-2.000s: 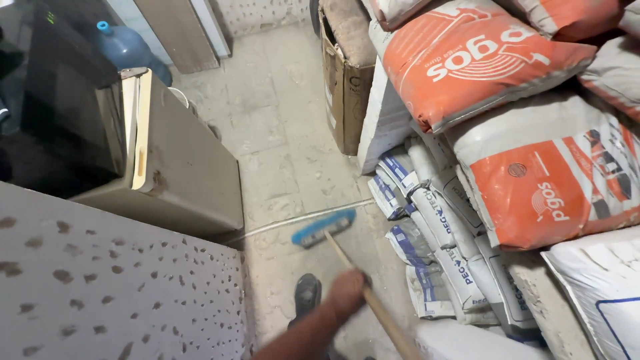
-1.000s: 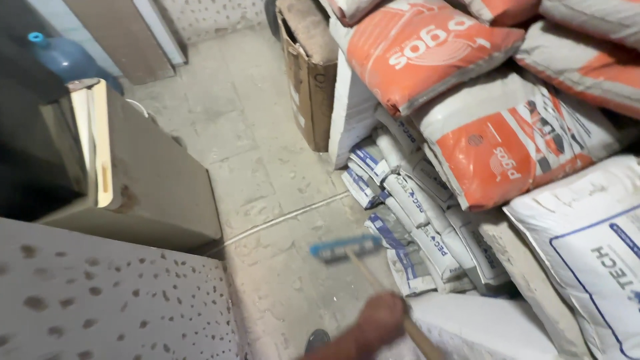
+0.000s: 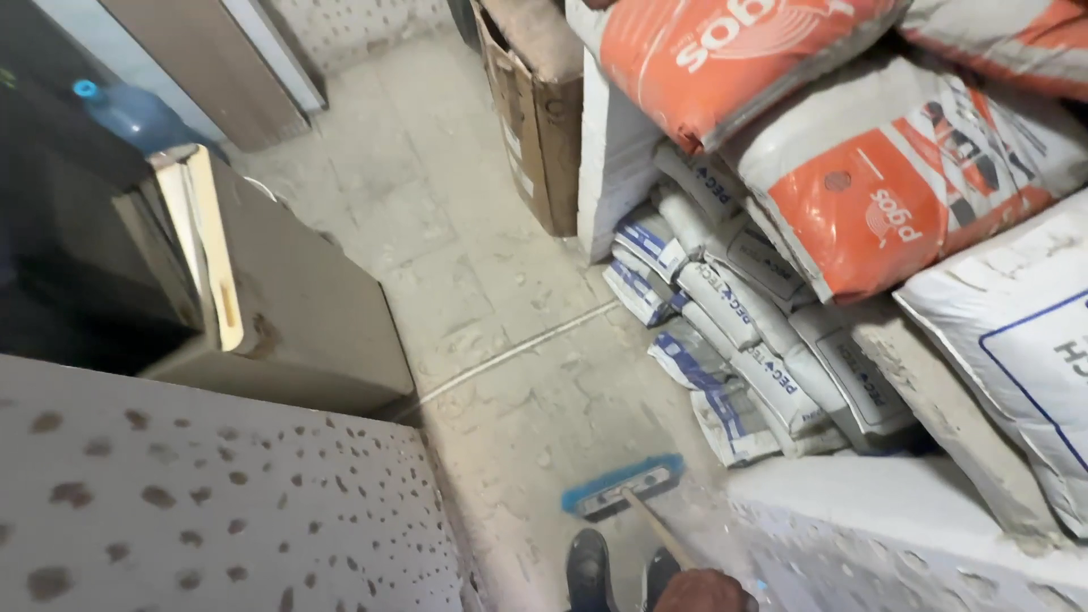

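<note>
My left hand (image 3: 707,592) is closed around the wooden handle (image 3: 663,531) of a push broom at the bottom edge. The broom head (image 3: 622,486), with blue bristles, rests on the dusty tiled floor (image 3: 544,408) just in front of my dark shoes (image 3: 589,568). The handle slants down to the right and passes out of view beyond the hand. My right hand is not in view.
Small white bags (image 3: 722,302) are stacked along the right, below large orange and white sacks (image 3: 867,204). A cardboard box (image 3: 544,144) stands further back. At left are a beige cabinet (image 3: 314,314), a blue water jug (image 3: 140,115) and a spotted wall (image 3: 212,501).
The broom head has moved back towards my feet, and my left hand has come down to the bottom edge, still around the handle. The view has shifted somewhat.
</note>
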